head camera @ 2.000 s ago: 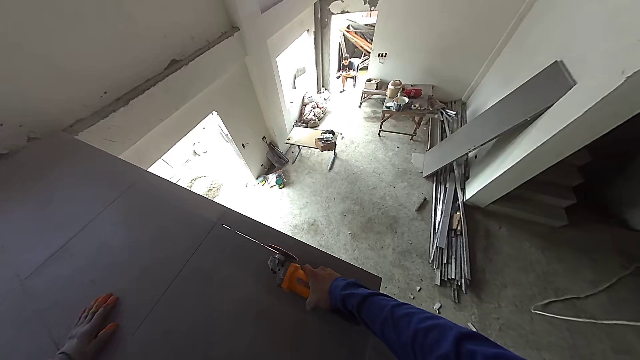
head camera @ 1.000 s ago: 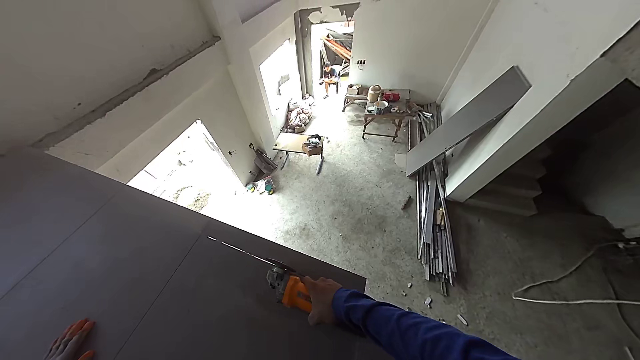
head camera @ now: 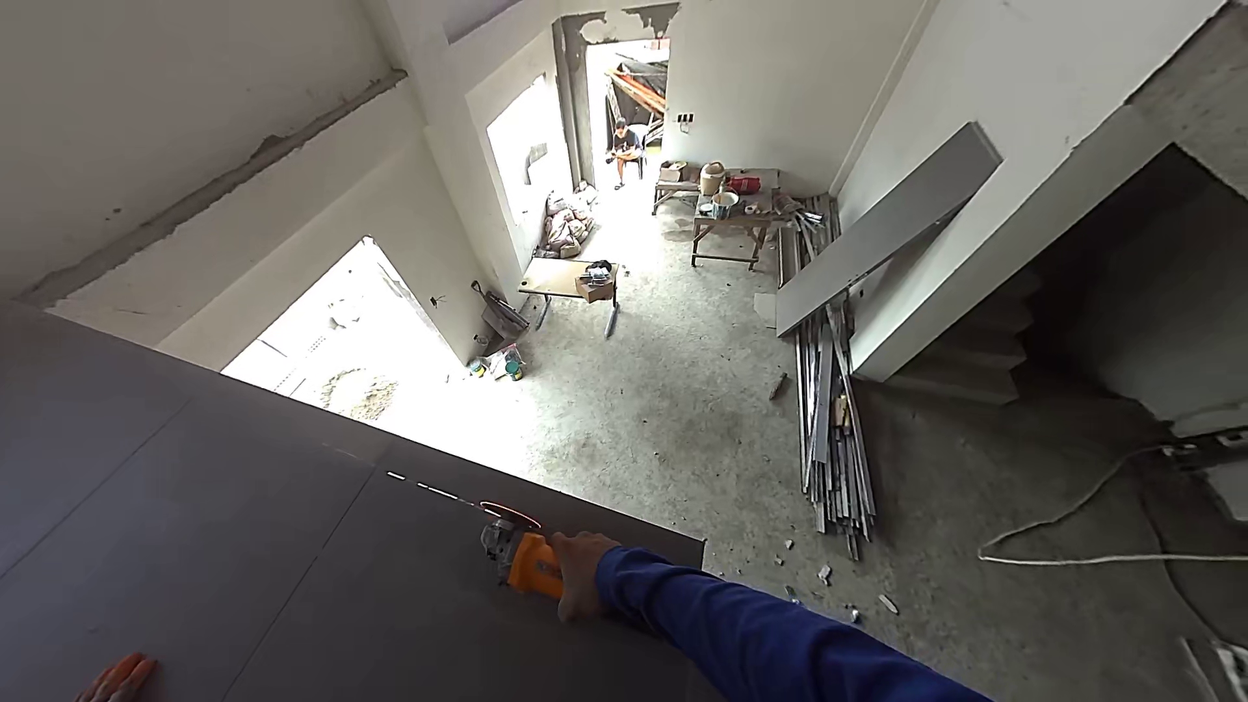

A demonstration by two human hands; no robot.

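My right hand (head camera: 582, 573), at the end of a blue sleeve, is closed around the orange body of an angle grinder (head camera: 526, 561). The grinder's disc is close to the dark grey board surface (head camera: 322, 575), near its far edge. A thin bright line (head camera: 434, 489) runs from the disc to the left over the board. At the bottom left, my left hand (head camera: 119, 680) rests on the board in a glove with orange fingers, holding nothing visible; most of it is cut off by the frame. Dark seams cross the boards.
Beyond the board's edge is a drop to a concrete floor (head camera: 673, 429). Down there stand a small table (head camera: 556, 277), a wooden workbench (head camera: 726, 220), a pile of metal profiles (head camera: 834, 439), a leaning grey panel (head camera: 887, 234) and a cable (head camera: 1072, 561). A person (head camera: 624, 146) sits by the doorway.
The view has shifted somewhat. Less of my left hand shows at the bottom left than two seconds ago. My right hand still grips the grinder near the board's edge.
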